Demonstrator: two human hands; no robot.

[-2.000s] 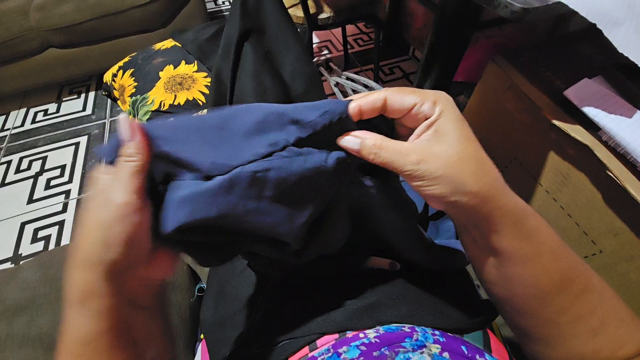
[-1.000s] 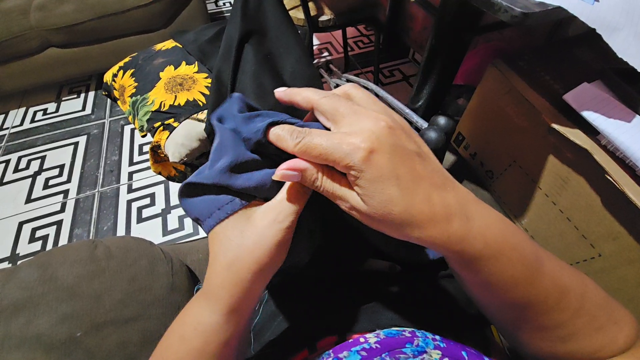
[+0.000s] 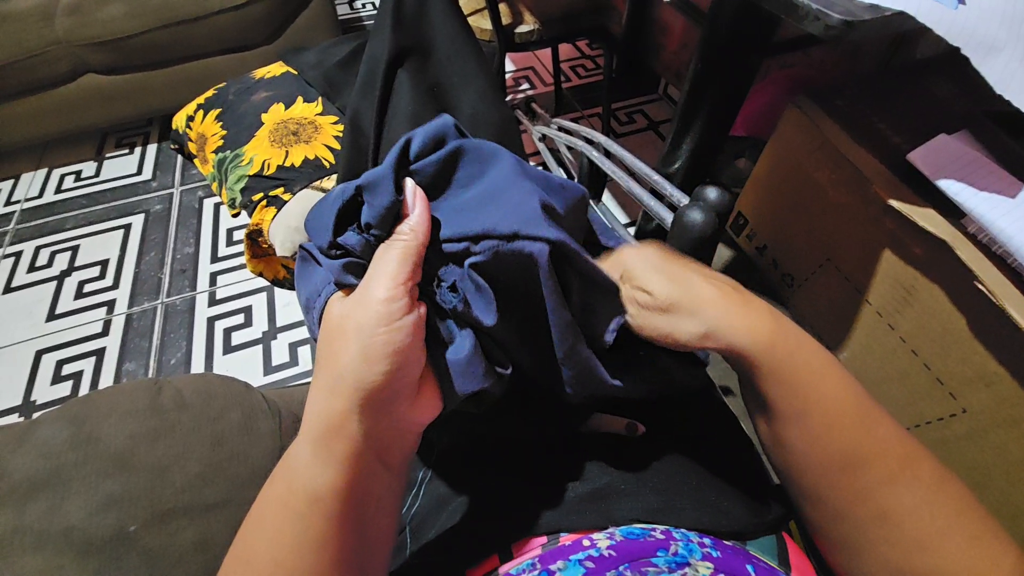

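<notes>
Bunched navy blue fabric hangs over my lap, with folds, seams and frayed edges showing. My left hand grips its left part, the thumb pressed on top and the fingers hidden beneath. At the right edge of the fabric is my right hand, slightly blurred, its fingers curled and their tips hidden; whether it pinches the cloth is unclear. Black fabric lies across my lap under the navy piece, and a few loose pale threads rest on it.
A black cloth with sunflowers lies beyond on the left, over patterned floor tiles. A brown cushion is at the lower left. To the right stand a cardboard box and a dark post with metal bars.
The navy fabric, smoother and stretched between both hands two seconds ago, is now bunched and spread below my left hand. My right hand has moved from above my left thumb to the fabric's right side.
</notes>
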